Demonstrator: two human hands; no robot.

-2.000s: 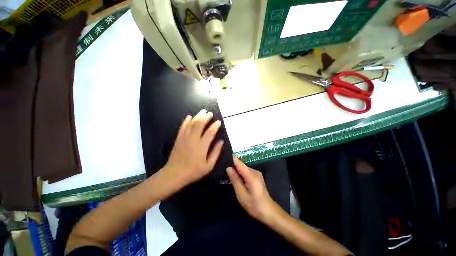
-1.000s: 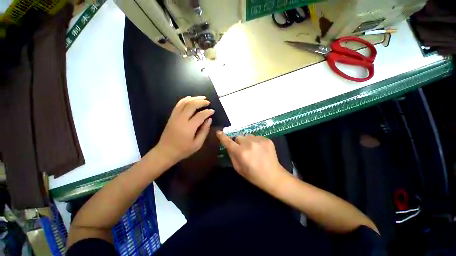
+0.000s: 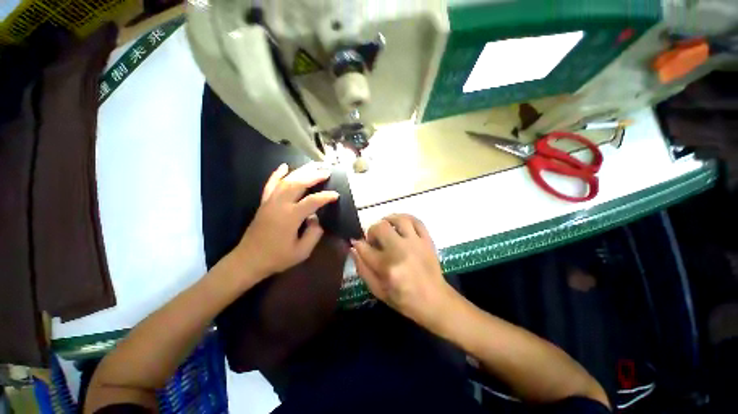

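A black fabric panel (image 3: 236,154) runs from behind the needle area down over the table's front edge. Its right edge passes under the lamp-lit presser foot and needle (image 3: 338,155), where glare hides detail. My left hand (image 3: 285,220) lies on the panel just below the foot, fingers spread flat, pressing the cloth. My right hand (image 3: 398,260) pinches the panel's right edge between thumb and fingers near the table front. A brown fabric panel (image 3: 306,295) shows below my hands, hanging toward the lap.
The cream sewing machine head (image 3: 396,48) stands above the work. Red-handled scissors (image 3: 566,166) lie right of the needle. Stacked brown cut pieces (image 3: 69,186) hang over the table's left side. Green measuring tape (image 3: 566,225) lines the front edge. A blue basket (image 3: 190,380) is below left.
My left hand has moved closer to the presser foot. My right hand now pinches the edge with fingers curled. More brown fabric shows below my hands. The camera view has shifted.
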